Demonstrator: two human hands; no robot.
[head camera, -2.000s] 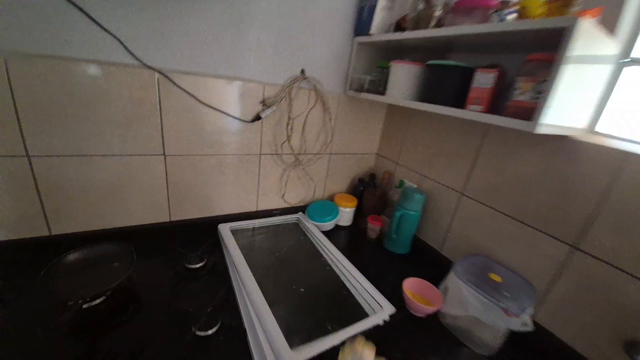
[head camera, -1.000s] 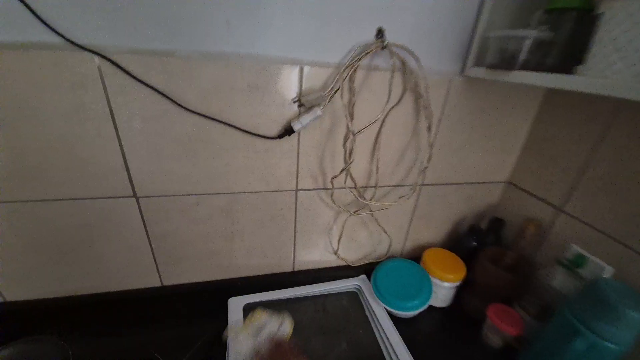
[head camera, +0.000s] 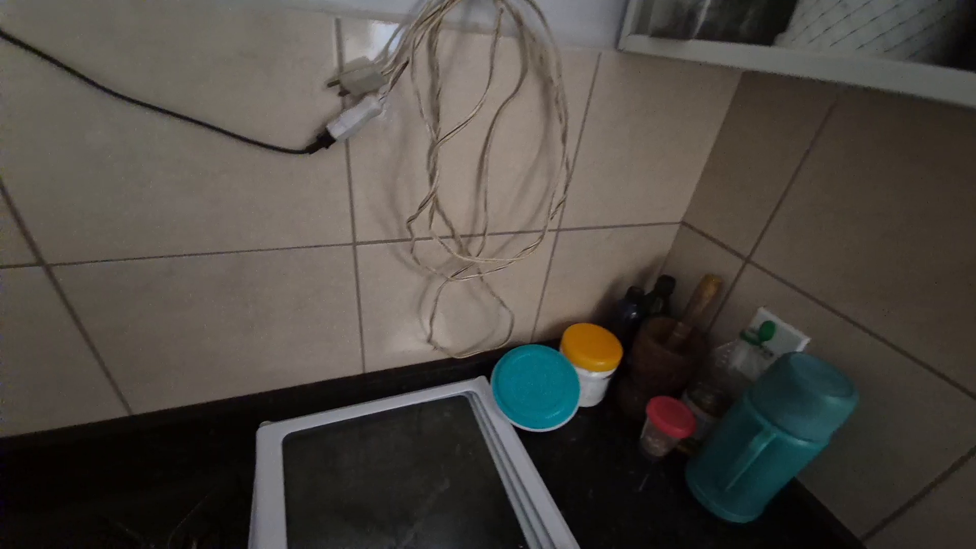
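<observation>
Neither my left hand nor my right hand shows in the head view now. A white-framed panel with a dark, see-through middle (head camera: 396, 473) lies on the dark countertop (head camera: 602, 480), its near end cut off by the bottom edge. Close to its far right corner stands a round container with a teal lid (head camera: 536, 386). Beside that is a white jar with a yellow lid (head camera: 592, 362). Farther right are a small container with a red lid (head camera: 668, 425) and a teal thermos (head camera: 770, 438).
A looped beige extension cord (head camera: 435, 152) hangs on the tiled wall, joined to a black cable (head camera: 183, 118). In the corner stand a wooden mortar with a pestle (head camera: 663, 354), dark bottles (head camera: 631, 309) and a clear bottle with a green cap (head camera: 743, 354). A shelf (head camera: 793, 65) juts out at upper right.
The view has moved closer to the wall. A hand with a pale cloth, over the panel one second ago, is out of view now.
</observation>
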